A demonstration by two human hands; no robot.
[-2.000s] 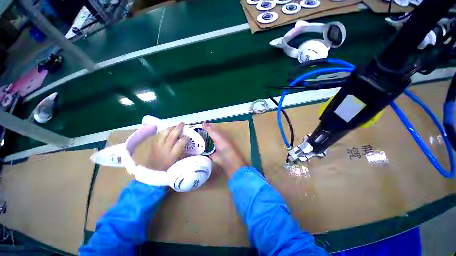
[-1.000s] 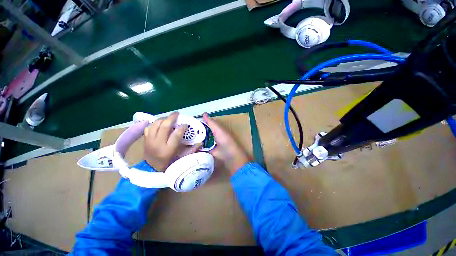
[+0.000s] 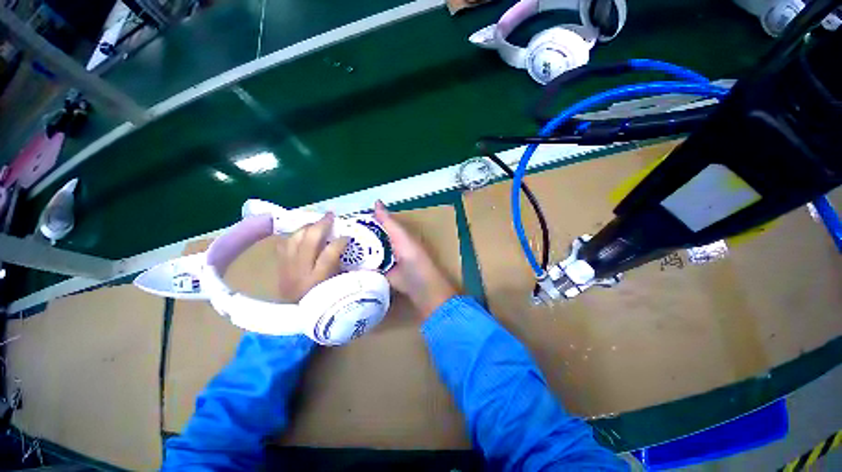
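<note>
White over-ear headphones (image 3: 346,309) with cat-ear points and a pinkish inner band lie over the cardboard mat, band to the left. The far ear cup is open and shows a dark strip at its right side. A white speaker cover (image 3: 364,244) with dark radial slots lies over that cup. My left hand (image 3: 309,256) is on the left of the cup, its fingers on the speaker cover. My right hand (image 3: 404,258) holds the cup from the right side, thumb near its top edge. Parts of the cup are hidden by my hands.
A large black screwdriver (image 3: 688,198) hangs at right, its silver nose (image 3: 565,277) over a cardboard mat (image 3: 646,350). A blue hose (image 3: 519,198) loops beside it. More headphones (image 3: 557,55) lie on the green belt (image 3: 388,120). A blue bin (image 3: 720,438) is below the bench edge.
The speaker cover now covers more of the open cup and less of the dark inside shows. The headphones have shifted slightly left. The view moved, so the screwdriver looks larger than at first.
</note>
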